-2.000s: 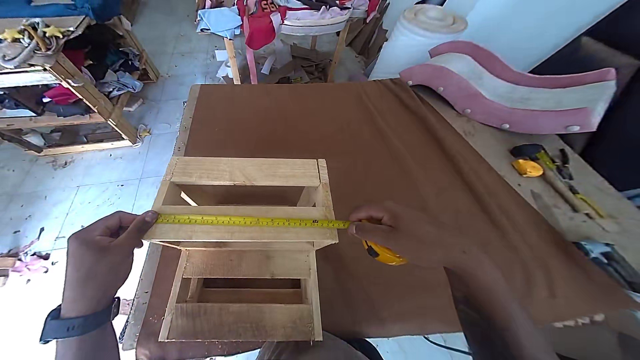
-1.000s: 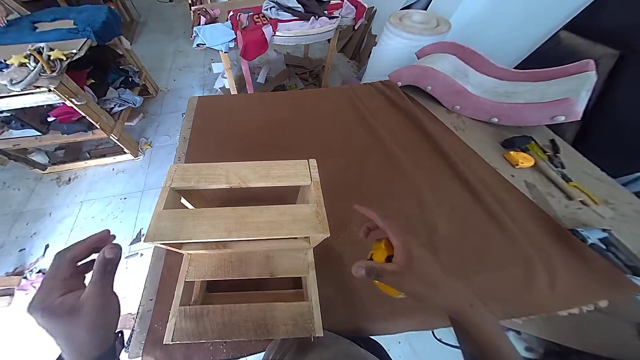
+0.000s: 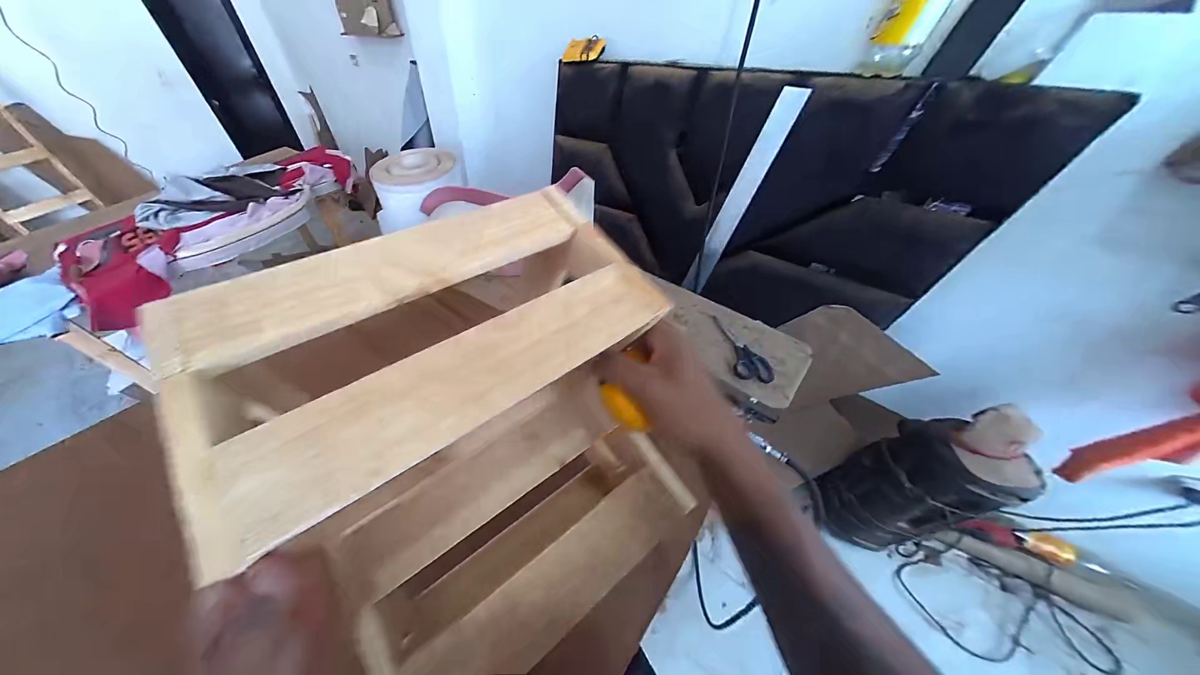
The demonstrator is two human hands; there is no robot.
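Observation:
A pale wooden frame of slats (image 3: 441, 375) is tilted up over the brown cloth (image 3: 84, 553) on the table. My right hand (image 3: 670, 384) grips its right side, with a yellow tape measure (image 3: 622, 407) also held in the palm against the wood. At the frame's lower left corner is my left hand (image 3: 267, 609), blurred, its fingers on the slat's end. The frame's lower section runs down past the bottom edge of the view.
Scissors (image 3: 750, 363) lie on the table's far right end. Behind stand a white roll (image 3: 417, 187) and a black padded panel (image 3: 637, 122). A black wrapped bundle (image 3: 919, 478) and cables are on the floor at right.
Both hands, apart from the frame one second ago, are now on it. The frame has been tilted up from the cloth. The tape, stretched across it two seconds ago, is retracted. The view has swung right.

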